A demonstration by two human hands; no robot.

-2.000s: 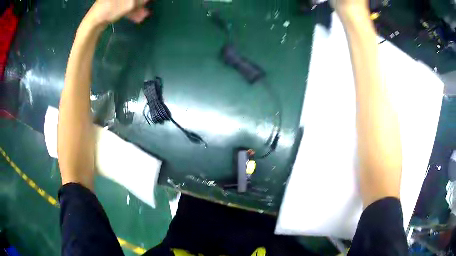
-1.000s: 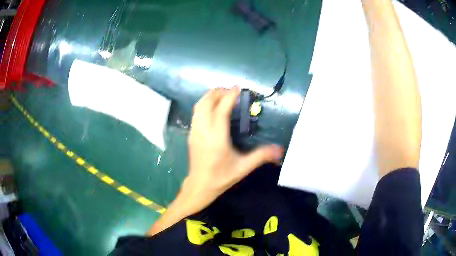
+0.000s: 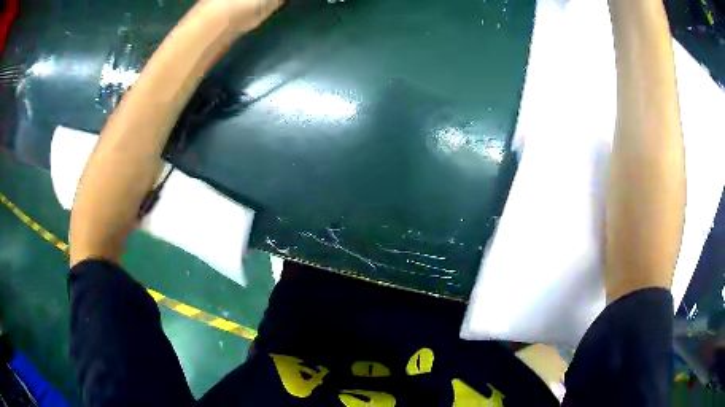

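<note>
My left hand [image 3: 246, 9] is at the top edge, mostly cut off, so its fingers and anything in them do not show. A blurred black cord bundle [image 3: 199, 107] lies beside my left forearm, partly hidden by it. A thin cord end [image 3: 151, 200] hangs over the white foam pad at the left bench edge. My right forearm reaches up over the white sheets, and my right hand is beyond the top edge.
The shiny dark green mat [image 3: 358, 175] fills the middle. White foam sheets [image 3: 548, 238] lie at the right under my right forearm. A white foam pad [image 3: 203, 226] lies at the left bench edge. Dark items show at the far right.
My left hand has moved from the open adapter near the front edge up to the top left. The adapter and its cord have gone from the middle of the mat.
</note>
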